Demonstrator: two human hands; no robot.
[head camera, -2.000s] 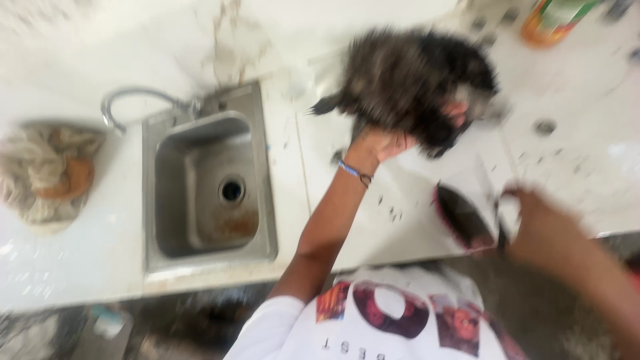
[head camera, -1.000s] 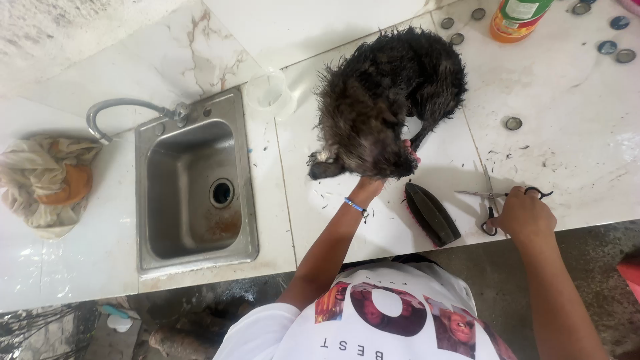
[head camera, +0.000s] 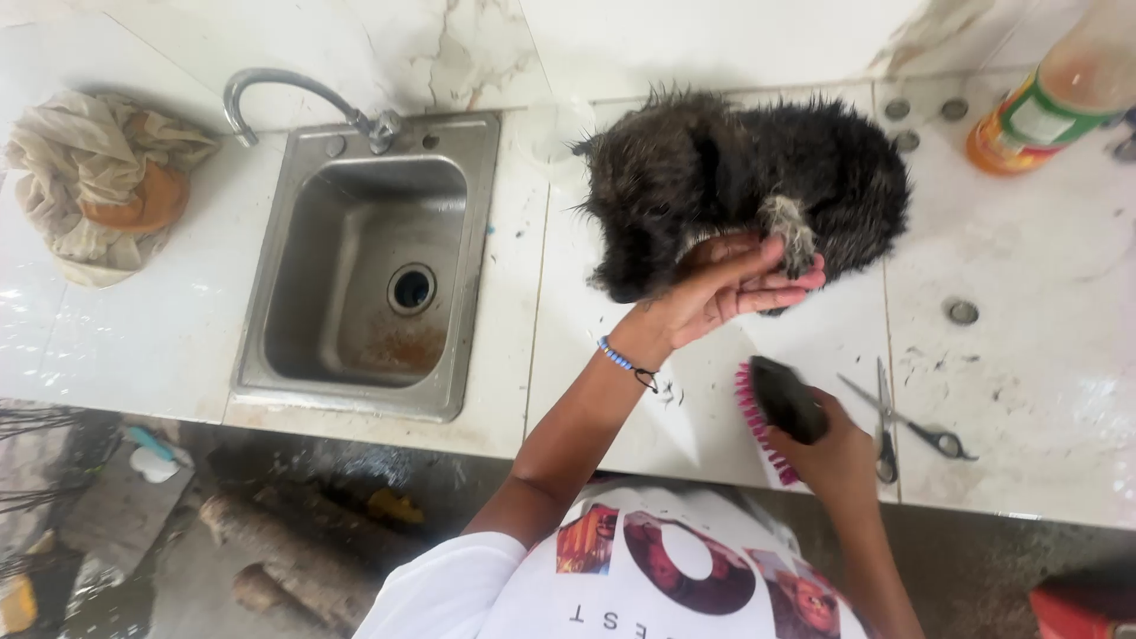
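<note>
A small dark dog (head camera: 834, 177) with wet, shaggy fur lies on the white tiled counter. My left hand (head camera: 732, 288), palm up, supports one of its pale-tipped front paws (head camera: 788, 235), the thumb resting against the paw. My right hand (head camera: 830, 444) grips a black-backed scrubbing brush (head camera: 781, 399) with pink bristles, at the counter's front. Just right of that hand, a pair of scissors (head camera: 919, 426) lies with its blades spread. Small dark hair clippings are scattered on the tiles.
Left of the dog are a steel sink (head camera: 484, 266) with a curved faucet (head camera: 288, 78) and a clear plastic container (head camera: 555, 133). A crumpled cloth (head camera: 75, 151) lies farther left. A bottle of orange liquid (head camera: 1021, 133) and several bottle caps (head camera: 961, 311) are on the right.
My right hand has let go of the scissors, which lie on the counter, and has taken hold of the brush. My left hand has turned palm up under the dog's paw.
</note>
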